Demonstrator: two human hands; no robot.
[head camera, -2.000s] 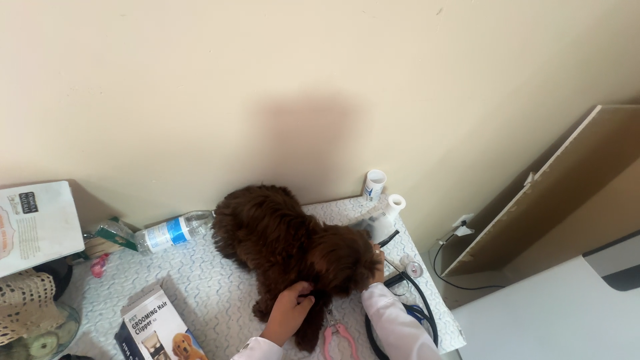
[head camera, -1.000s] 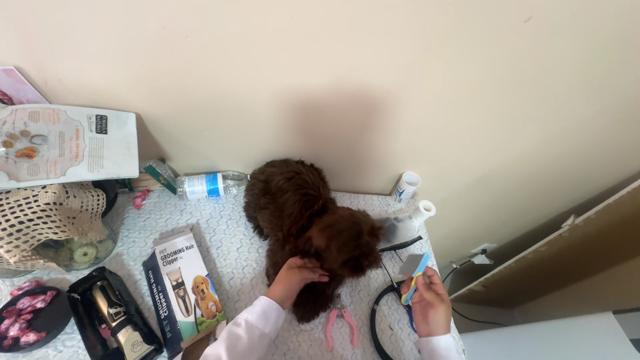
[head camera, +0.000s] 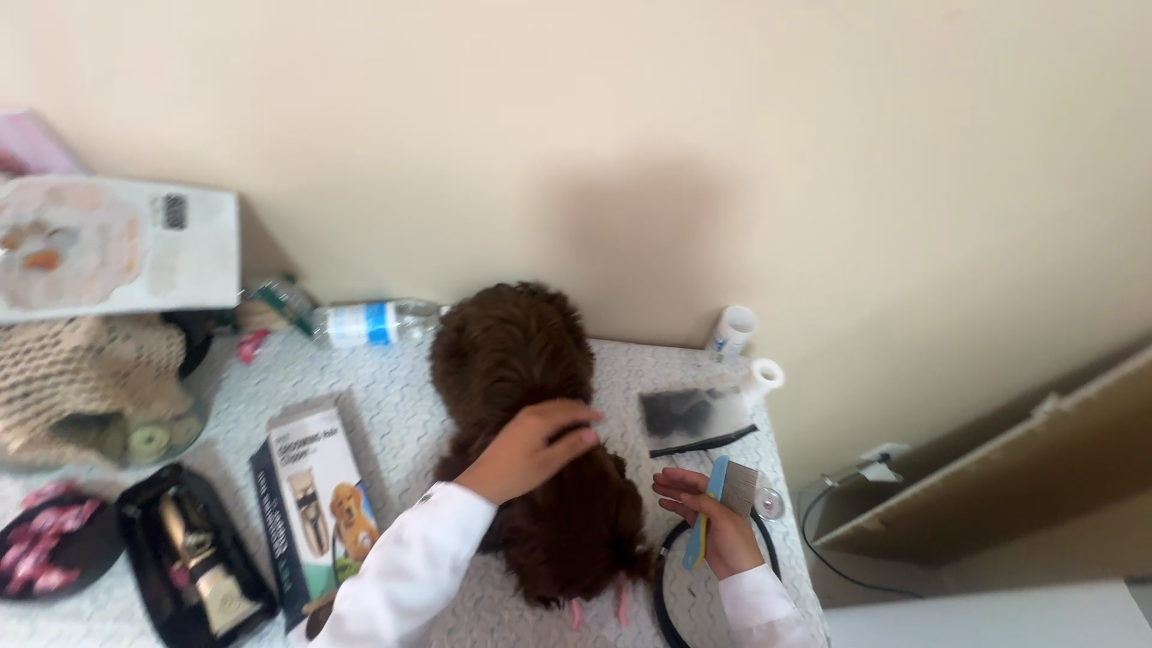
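Observation:
A curly-coated brown dog (head camera: 517, 360) is on the covered table, its head toward the near edge. My left hand (head camera: 535, 450) rests on the dog's back or neck, fingers slightly bent around its fur. To the dog's right, my right hand (head camera: 715, 522) holds a metal-toothed pet comb (head camera: 740, 486) with a blue and yellow handle, between thumb and fingers. Pink-handled pliers or clippers (head camera: 621, 605) lie mostly hidden under the dog's head. A black cable loop (head camera: 661, 585) lies beneath my right forearm.
Left of the dog are a grooming clipper box (head camera: 315, 495), a black case with a gold clipper (head camera: 202, 558), a bowl of pink wrapped items (head camera: 54, 549) and a plastic bottle (head camera: 369, 324). At right are a clear pouch (head camera: 693, 418), two white rolls or containers (head camera: 733, 331) and a leaning board (head camera: 1008, 477).
The dog has turned so its head now points toward the near edge, over the pink tool. My right hand, at the dog's head two seconds ago, now holds the comb. My left hand stays on the dog.

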